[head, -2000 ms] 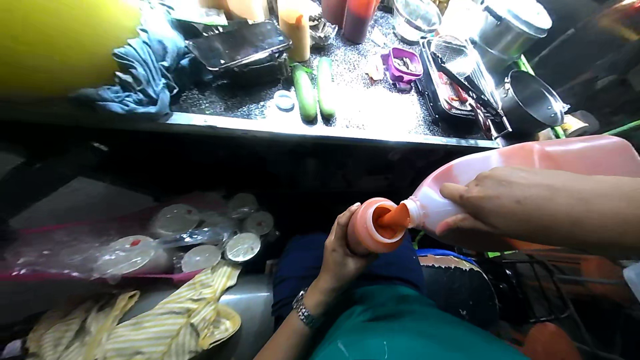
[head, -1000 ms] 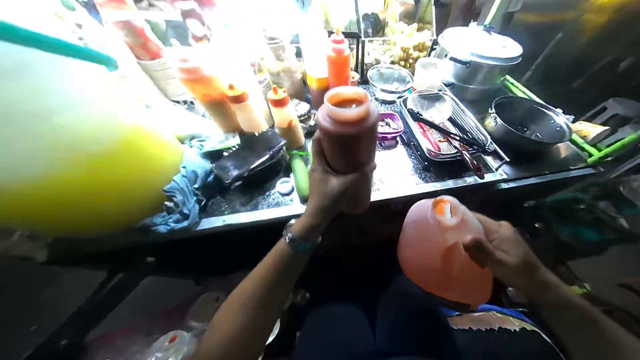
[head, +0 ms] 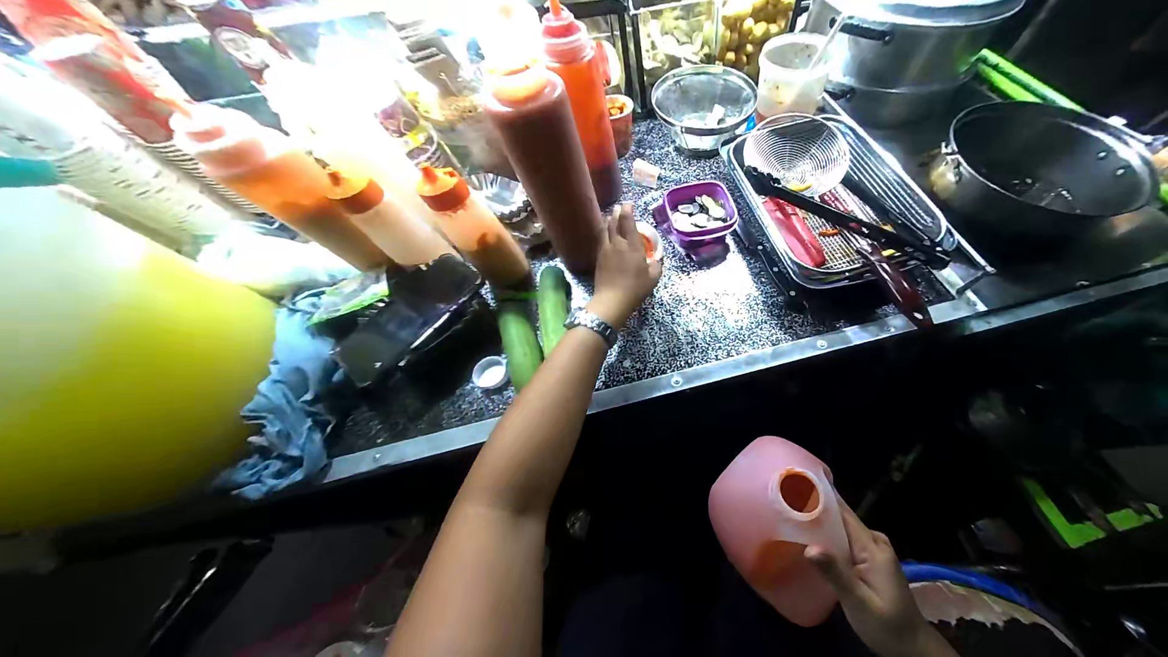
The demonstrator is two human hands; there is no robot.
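Note:
My left hand (head: 628, 265) reaches over the counter, its fingers and thumb at the edge of a small round cap (head: 650, 243) with red-orange inside; part of the cap is hidden. Just left of that hand stands a tall squeeze bottle (head: 552, 164) of brownish-red sauce. A bottle of orange-red sauce (head: 584, 109) is behind it. Below the counter edge, my right hand (head: 871, 575) grips a translucent pink plastic jug (head: 766, 520). The jug's mouth is uncovered, and some orange-red sauce shows inside. Two green cucumbers (head: 520, 342) lie beside my left forearm.
Right of my left hand are a purple container of coins (head: 698, 214) and a metal tray (head: 830, 274) with tongs and a strainer. A dark pan (head: 1049, 169) and a metal pot (head: 912, 55) stand farther right. A blurred yellow-green object (head: 119, 365) blocks the left side.
Two seconds ago the jug was tipped into the squeeze bottle; now it is apart and its mouth faces up. My left hand has set the bottle on the counter and moved to the round cap.

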